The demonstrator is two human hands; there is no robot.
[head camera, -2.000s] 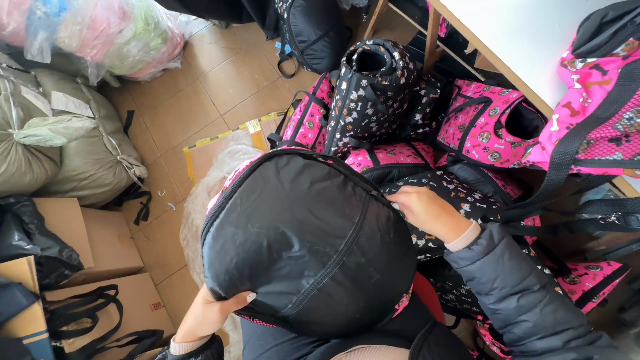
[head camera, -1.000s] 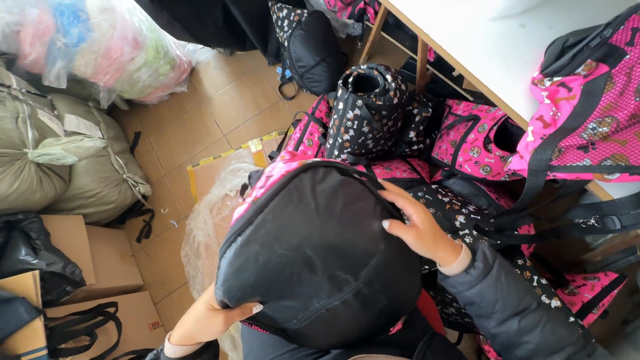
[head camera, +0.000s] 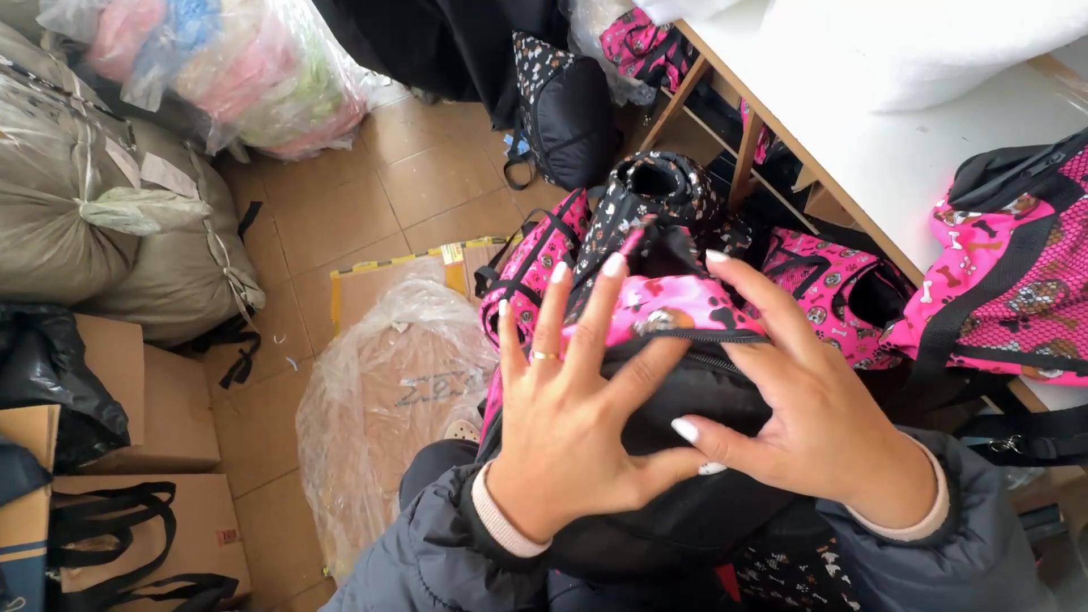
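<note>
A pink printed fabric bag with a black panel (head camera: 671, 408) and a zipper (head camera: 714, 361) rests on my lap. My left hand (head camera: 578, 416) lies over the bag's left part, fingers spread, a ring on one finger. My right hand (head camera: 799, 408) is over its right part, fingers apart, its fingertips near the pink print and its thumb close to my left thumb. Both hands touch or nearly touch the bag; the exact contact is partly hidden. Just beyond them stand a rolled black paw-print piece (head camera: 654, 183) and a pink printed bag (head camera: 837, 289) with a round opening.
At the right, a pink mesh bag (head camera: 1011, 272) lies on a white table (head camera: 892, 161). Cardboard boxes (head camera: 170, 416) and large tied sacks (head camera: 161, 246) are on the left. Clear plastic (head camera: 374, 425) covers cardboard on the tiled floor. A black cushion-like bag (head camera: 569, 119) lies farther back.
The bag's broad black panel faced up earlier, held at its edges by both hands; now the bag is turned, with pink print and zipper showing. My hands have come together over it with spread fingers.
</note>
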